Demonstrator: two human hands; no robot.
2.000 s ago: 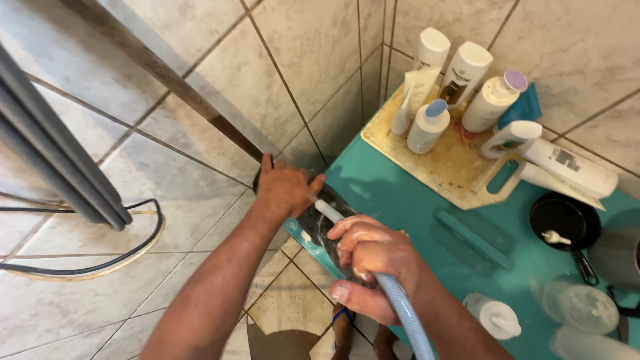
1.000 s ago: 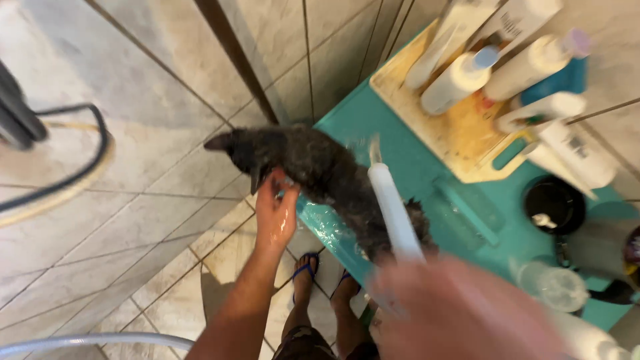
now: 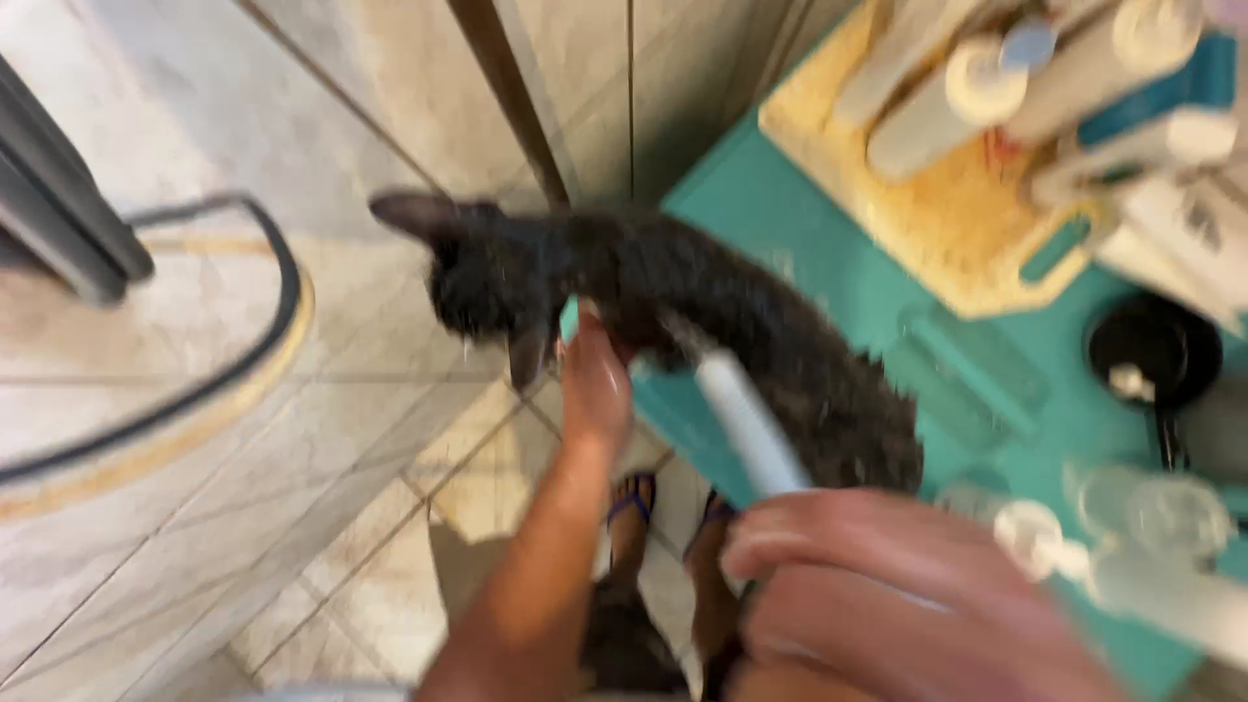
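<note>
A wet black cat point(image 3: 721, 292) stands along the near left edge of the teal table point(image 3: 809, 234), its head at the left and its back toward the right. My left hand point(image 3: 597, 375) is under its neck and chest; the fingertips are hidden beneath the fur. In my right hand point(image 3: 877, 595), large and blurred at the bottom, is a pale blue hose point(image 3: 751, 424). The hose's end points at the cat's side, with water coming out of it.
A stained cutting board point(image 3: 936, 263) bears several bottles point(image 3: 946, 107) at the upper right. A small black pan point(image 3: 1150, 351) and clear containers point(image 3: 1150, 512) stand at the right. Tiled wall lies at the left, with a dark cable point(image 3: 278, 322); sandalled feet point(image 3: 632, 507) show below.
Since the first frame my right hand and hose have drawn back from my left hand, and the cat's head has come into view. My left hand now lies under its chest.
</note>
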